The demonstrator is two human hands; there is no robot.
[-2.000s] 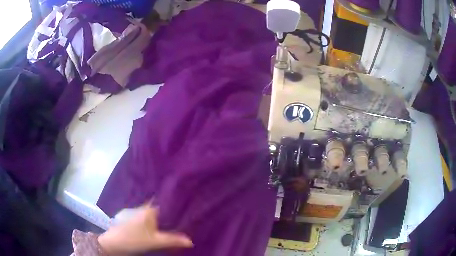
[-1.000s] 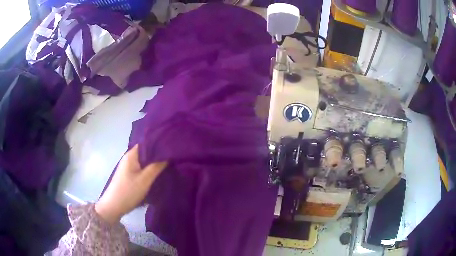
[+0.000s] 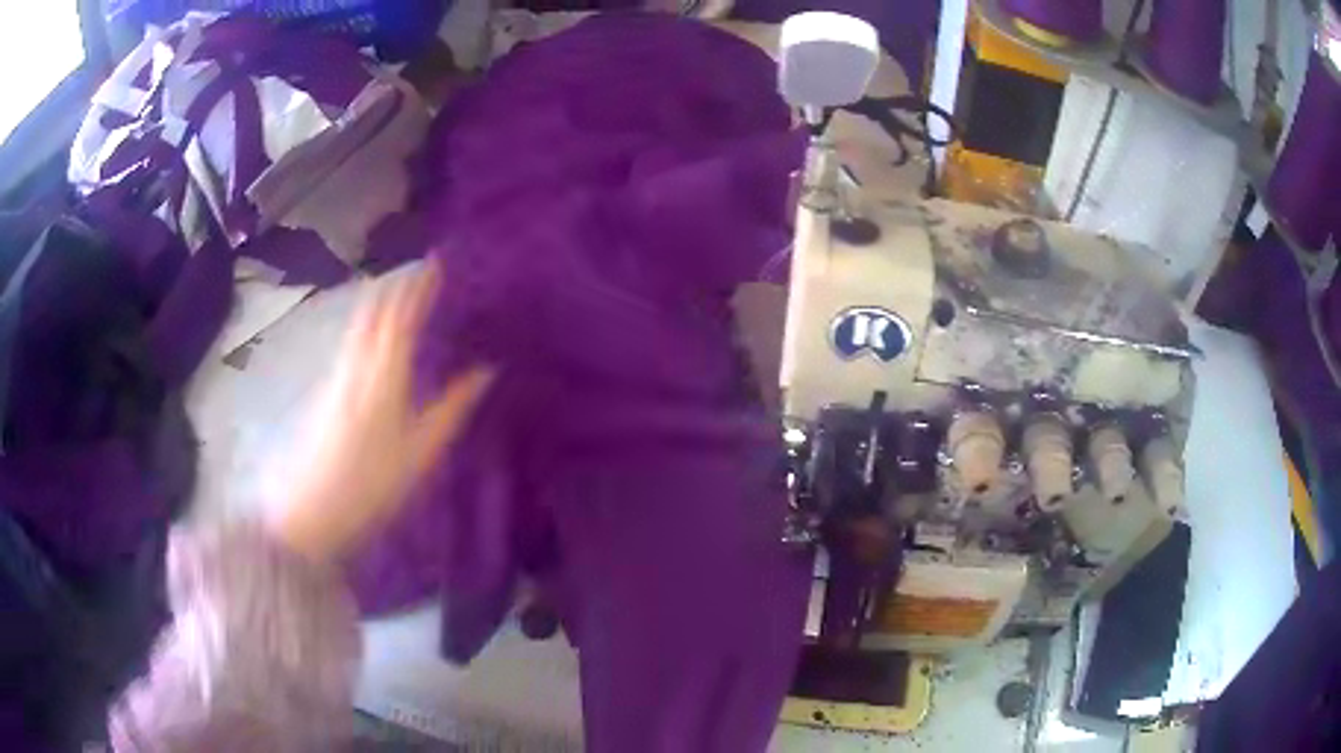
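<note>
A large limp purple cloth (image 3: 633,338) lies bunched on the white table (image 3: 265,397) left of the cream overlock machine (image 3: 868,280), with its lower part hanging toward the bottom edge of the picture. My left hand (image 3: 360,419) is blurred, at the cloth's left edge, fingers pointing up and the thumb apart from them. Whether it grips any cloth cannot be told. The cloth's right edge runs along the machine's needle side. The presser foot area is small and dark. My right hand is not in view.
A heap of grey, white and purple offcuts (image 3: 316,162) lies upper left, below a blue basket (image 3: 353,18). Dark cloth (image 3: 88,383) hangs at far left. A black phone (image 3: 1140,625) lies on white paper (image 3: 1235,486) at right. Purple thread cones (image 3: 1199,52) stand upper right.
My left hand has moved up along the cloth's left edge from near the table's front. The cloth's lower left part has shifted up and right and bunched, baring more of the table's front edge.
</note>
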